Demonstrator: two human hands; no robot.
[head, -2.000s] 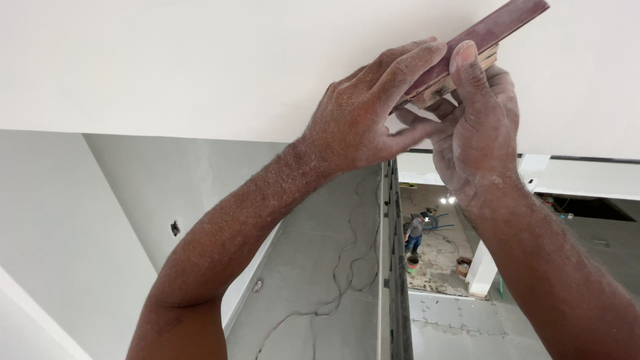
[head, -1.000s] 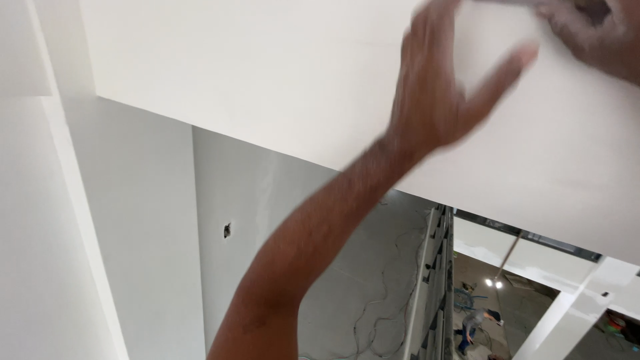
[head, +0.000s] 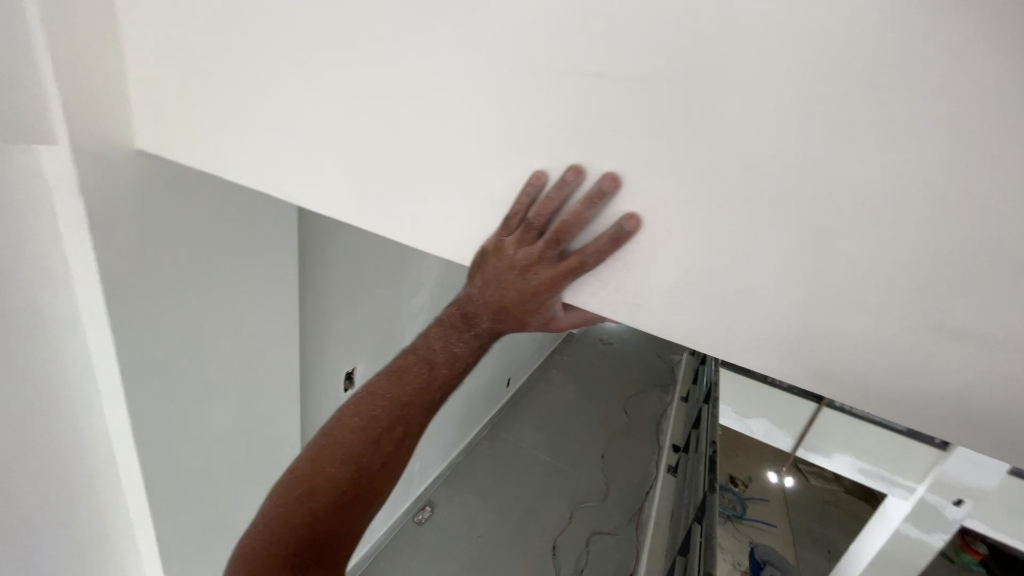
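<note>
My left hand (head: 532, 260) lies with spread fingers on the smooth white panel (head: 760, 160), close to its lower edge. Its thumb passes below that edge, partly hidden by the panel, and the hand holds no tool. My right hand is out of the picture, and the sanding block is out of view too. A faint dark line runs across the upper part of the panel.
Below are a grey floor (head: 512, 472) with loose cables (head: 604, 480), a metal-framed partition (head: 692, 472) and a grey wall with a cut-out (head: 350, 379). At the lower right are bright lights (head: 780, 478), a coiled blue hose (head: 732, 502) and part of a blue object.
Two seconds ago both hands held a reddish sanding block before the panel. Since then my right hand has left the view, and my left hand has come to rest low on the panel. The view has shifted.
</note>
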